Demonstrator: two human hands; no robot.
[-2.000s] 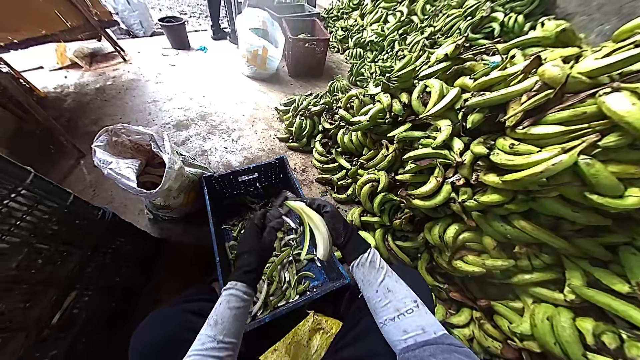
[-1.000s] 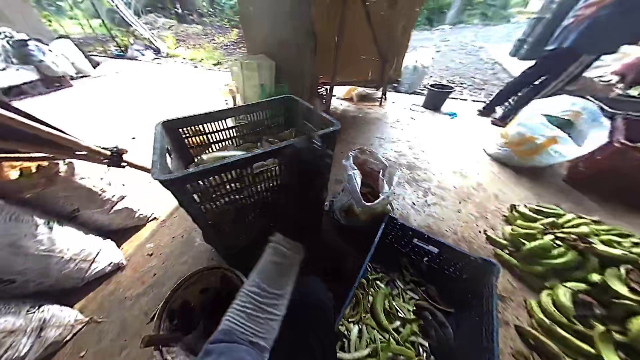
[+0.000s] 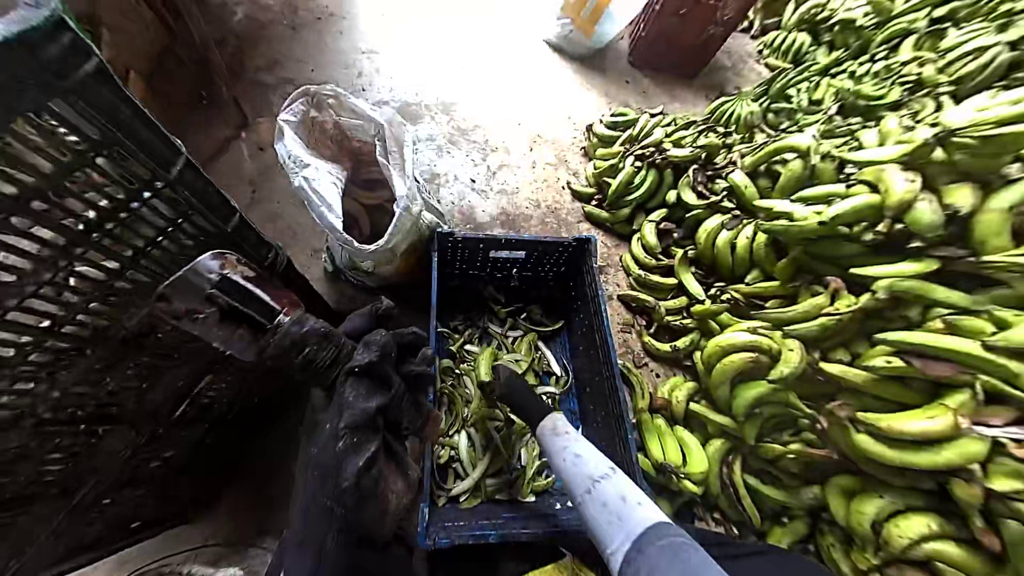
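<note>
My right hand point(image 3: 520, 394), in a black glove below a grey sleeve, reaches down among green peels point(image 3: 472, 440) in a blue-black plastic crate point(image 3: 604, 360). Its fingertips are hidden, beside a short green plantain piece or peel point(image 3: 486, 364). Left of the crate is a crumpled black form point(image 3: 384, 376), glove-like at its top; whether it includes my left hand is unclear. A tool-like object with a dark wrapped handle point(image 3: 308, 344) and a wide, shiny end point(image 3: 224, 296) points left from it. What holds that object cannot be made out.
Heaped green plantains point(image 3: 800, 320) cover the right side. An open white sack point(image 3: 344, 168) stands behind the crate. A tall black slatted crate point(image 3: 120, 200) is close at left. A dark red crate point(image 3: 680, 36) and a white bag point(image 3: 588, 32) stand farther back.
Two seconds ago both gloved hands held a partly peeled plantain over the crate; now my right hand is down among the peels. The view swung left, then back.
</note>
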